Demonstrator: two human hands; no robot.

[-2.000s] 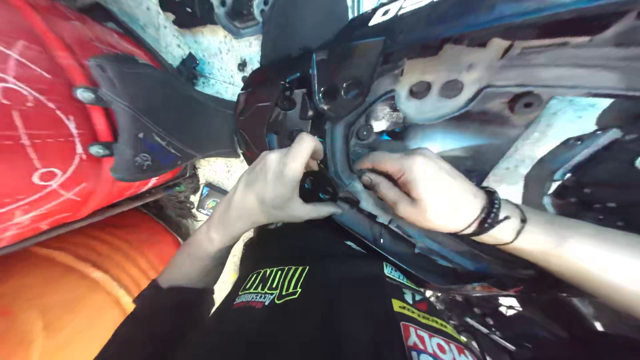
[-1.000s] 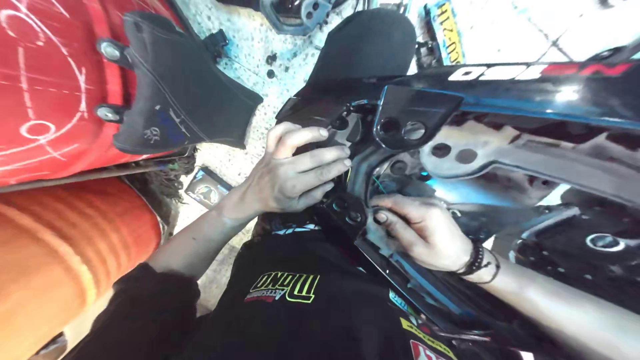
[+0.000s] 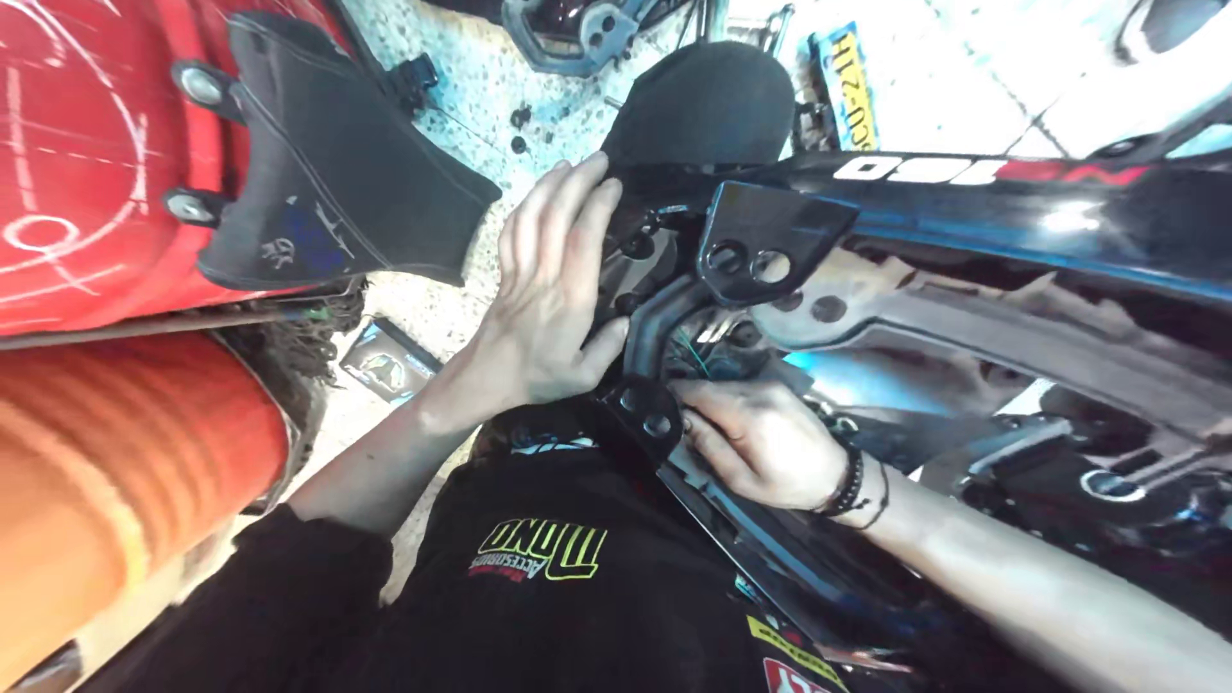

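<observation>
Flat against the end of a black motorcycle body panel (image 3: 962, 207) lies my left hand (image 3: 553, 279), its fingers extended and nearly together. My right hand (image 3: 760, 438), with a dark beaded bracelet, has its fingers curled at the inner edge of a black metal bracket (image 3: 647, 409) with two holes; its fingertips are partly hidden, and I cannot tell whether they pinch something. A curved dark tube (image 3: 654, 332) joins that bracket to a wider two-holed bracket plate (image 3: 770, 245). Thin green wires (image 3: 691, 351) show just above my right hand.
At the left stand a red tank-like body (image 3: 87, 144) with a black cover (image 3: 337, 164) and an orange cylindrical object (image 3: 135, 481). A small dark packet (image 3: 387, 361) lies on the speckled floor. A yellow licence plate (image 3: 849, 87) and a black rounded pad (image 3: 707, 106) are beyond the panel.
My left hand has gone from gripping near the bracket to lying spread on the panel's end. My right hand stays by the bracket. The view has shifted.
</observation>
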